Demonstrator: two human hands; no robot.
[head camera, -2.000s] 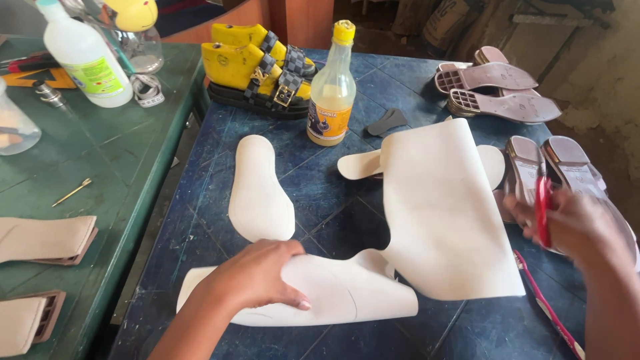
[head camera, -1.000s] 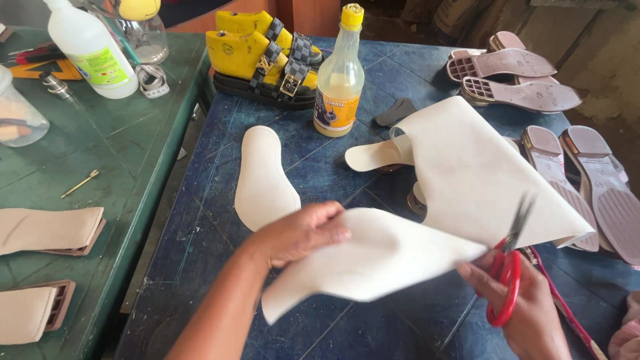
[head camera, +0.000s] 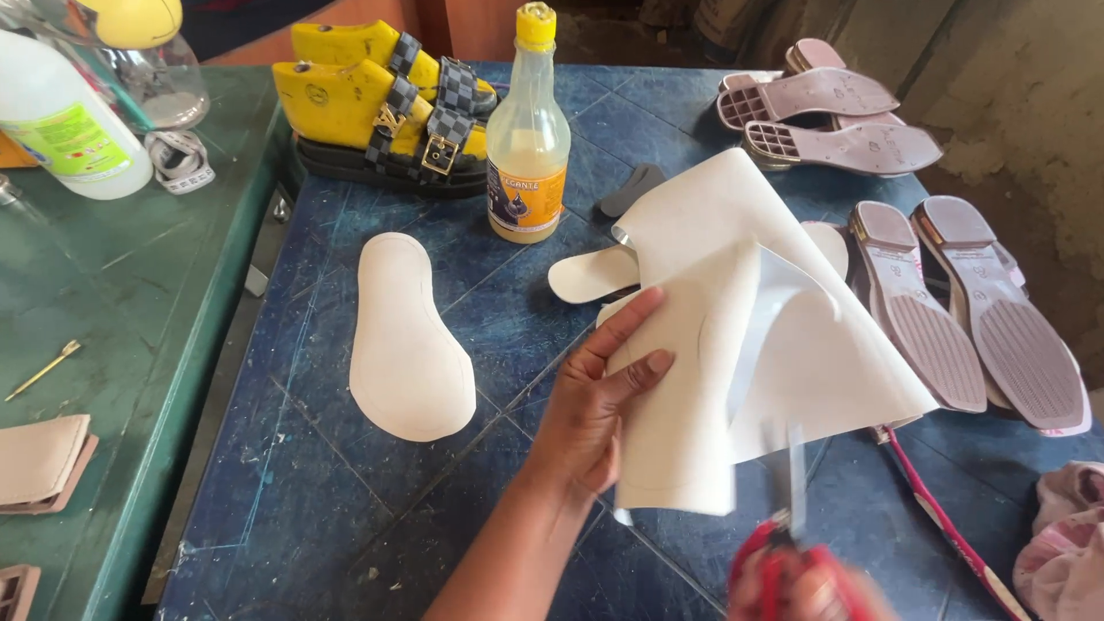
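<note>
My left hand (head camera: 604, 397) holds a curled piece of cream sheet material (head camera: 681, 388), which bears a faint drawn outline, raised above the blue table. At the bottom right, my right hand (head camera: 802, 595) is blurred around the red handles of a pair of scissors (head camera: 787, 509); the blades point up, just right of the held piece's lower edge. A cut-out cream insole shape (head camera: 410, 345) lies flat to the left, with a line drawn inside its edge. Behind the held piece, a larger cream sheet (head camera: 828, 345) partly covers another insole-shaped piece (head camera: 595, 274).
A bottle of yellowish liquid (head camera: 528, 172) stands beside yellow shoe lasts (head camera: 345, 108) wearing checkered sandals. Upturned sandals (head camera: 940, 302) lie at the right, near a pink-handled brush (head camera: 940, 517) and a crumpled cloth (head camera: 1065, 543). A green table (head camera: 103, 328) with a white bottle (head camera: 69, 121) adjoins at the left.
The piece in my left hand lay low on the table, then was lifted; it is now turned more upright. The scissors have come down from the right side to below the sheet.
</note>
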